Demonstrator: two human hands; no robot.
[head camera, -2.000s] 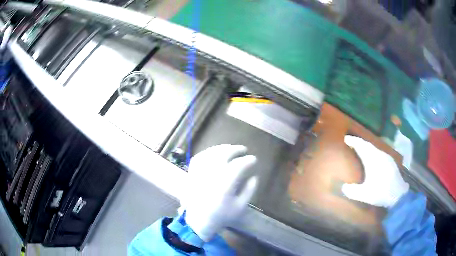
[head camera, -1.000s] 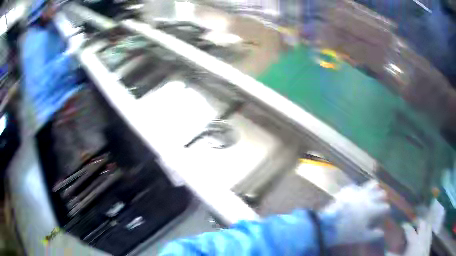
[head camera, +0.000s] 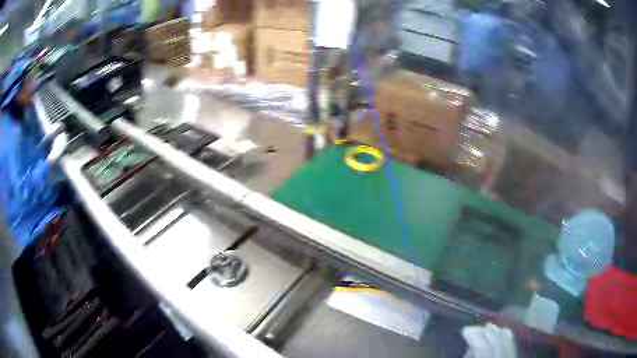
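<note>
One white-gloved hand, seemingly my left hand (head camera: 489, 342), is blurred and cut off by the bottom edge, right of centre. Only its upper part shows; whether it holds anything is hidden. My right hand is not in view. Just left of the glove, a white record sheet (head camera: 381, 312) lies in the conveyor bed, with a thin yellow-orange stick (head camera: 360, 288) at its upper edge. The conveyor's pale rails (head camera: 307, 227) run from upper left to lower right. A round metal knob (head camera: 228, 268) sits on the bright steel bed.
A green mat (head camera: 349, 203) beyond the rail bears a yellow ring (head camera: 364, 159) and a dark scrap tray (head camera: 478, 255). A light blue fan (head camera: 587, 241) and red sheet (head camera: 614, 301) are at right. A blue-coated person (head camera: 28, 161) stands left, by black totes (head camera: 63, 294). Blue cord (head camera: 391, 175) hangs.
The camera has tilted up, showing more floor and cartons. Two seconds ago both gloved hands were over the conveyor and apart; they came close together at right, and now only one shows at the bottom.
</note>
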